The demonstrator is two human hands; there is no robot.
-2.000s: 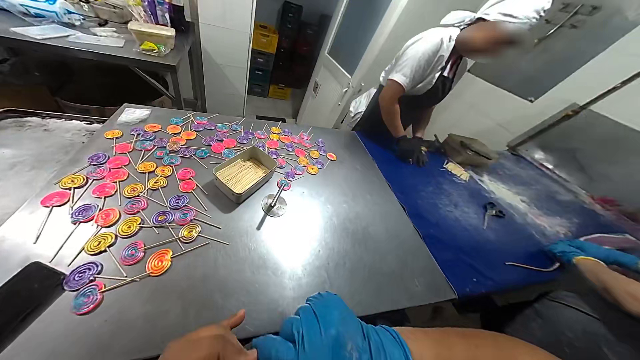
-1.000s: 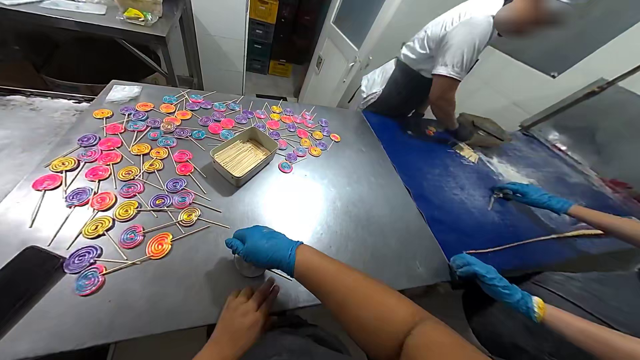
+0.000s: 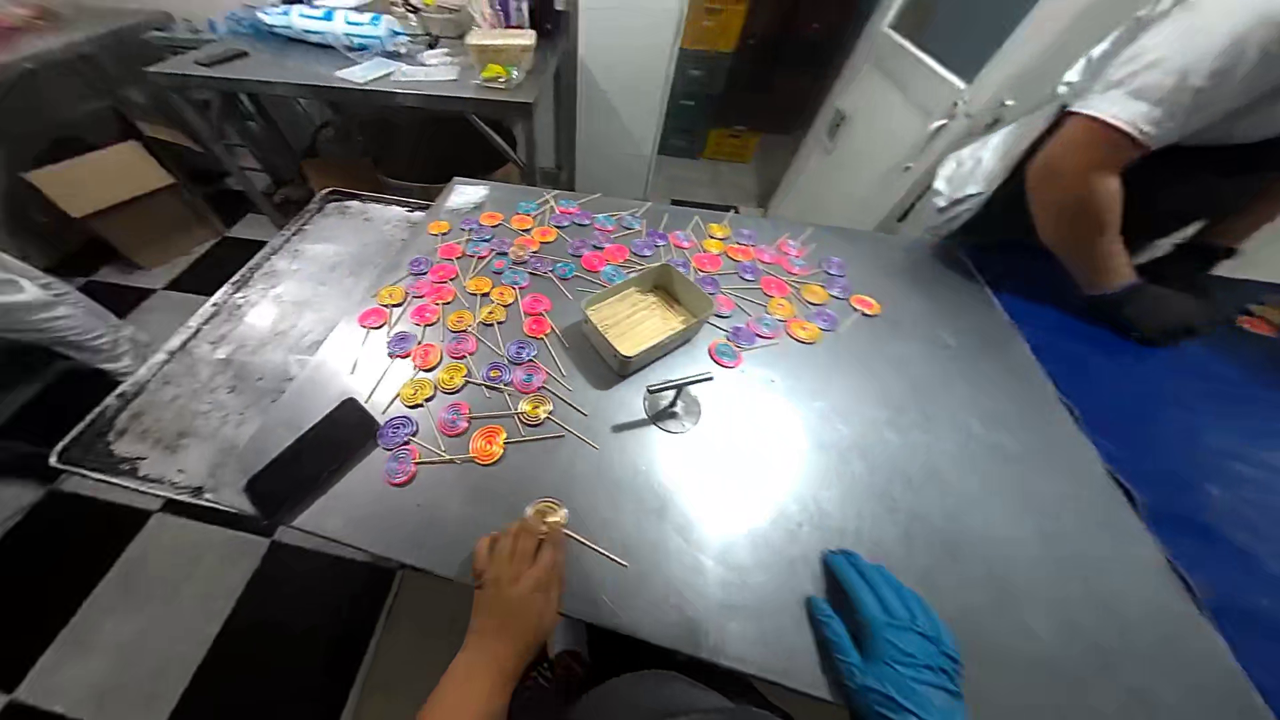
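Observation:
Near the front edge of the steel table (image 3: pixel 950 420), my bare left hand (image 3: pixel 518 575) has its fingertips on a pale spiral lollipop (image 3: pixel 547 513), whose stick points down to the right. Whether the fingers grip it or only touch it cannot be told. My right hand (image 3: pixel 885 630), in a blue glove, rests palm down at the table's front edge, fingers apart, holding nothing. A metal press with a round base (image 3: pixel 673 408) and bar handle stands mid-table. Behind it sits a metal tin (image 3: pixel 625 352) of wooden sticks. Many spiral lollipops (image 3: pixel 487 444) lie left of and behind the tin.
A black phone-like slab (image 3: pixel 312 458) lies at the left table edge, beside a dusty metal tray (image 3: pixel 250 350). At right, a person with black gloves (image 3: pixel 1155 312) leans over a blue surface (image 3: pixel 1140 400). A second table (image 3: pixel 350 80) bears bags and a container; a cardboard box (image 3: pixel 120 200) is on the floor.
My gloved right hand has left the round metal tool and now rests farther right. My left hand is now at a pale lollipop. The view has swung left.

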